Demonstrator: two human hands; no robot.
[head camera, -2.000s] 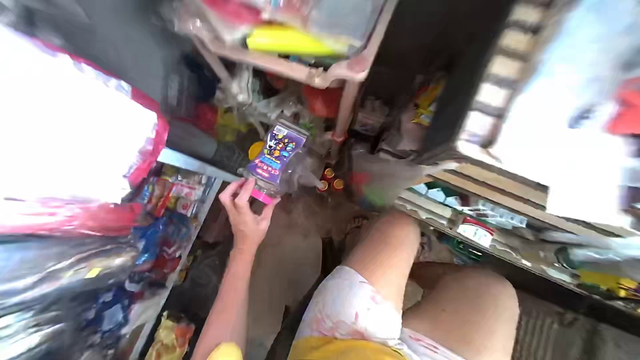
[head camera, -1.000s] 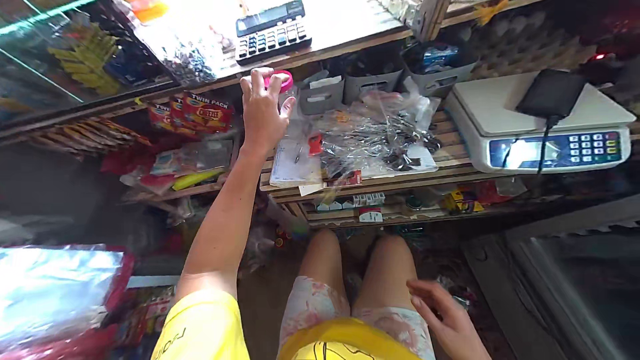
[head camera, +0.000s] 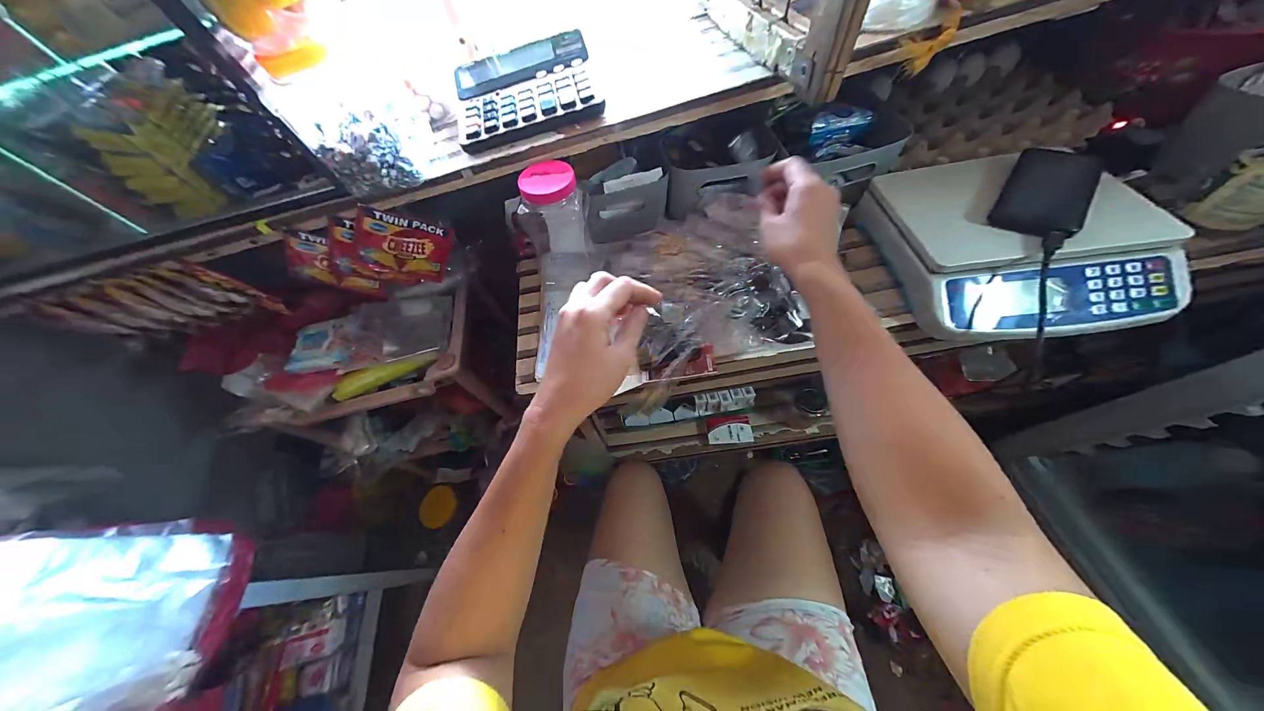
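My left hand (head camera: 595, 341) is over the near left part of a slatted wooden shelf, its fingers curled at clear plastic packaging (head camera: 726, 252); whether it grips any is unclear. My right hand (head camera: 798, 212), blurred, hovers at the far right of that packaging with bent fingers, by the grey plastic bins; its hold cannot be made out. Dark small items show through the plastic. A clear plastic jar with a pink lid (head camera: 547, 184) stands upright behind my left hand, beside a grey bin (head camera: 628, 205).
Right of the shelf's packaging is a digital weighing scale (head camera: 1027, 212) with a black corded device (head camera: 1045, 193) on it. A calculator (head camera: 528, 89) lies on the counter above. Red snack packs (head camera: 400, 247) hang at left. Egg trays (head camera: 987, 118) are behind the scale.
My left hand has let go of the pink-lidded jar, which now stands by the bins, and has come nearer. My right hand has moved from beside my leg up to the packaging.
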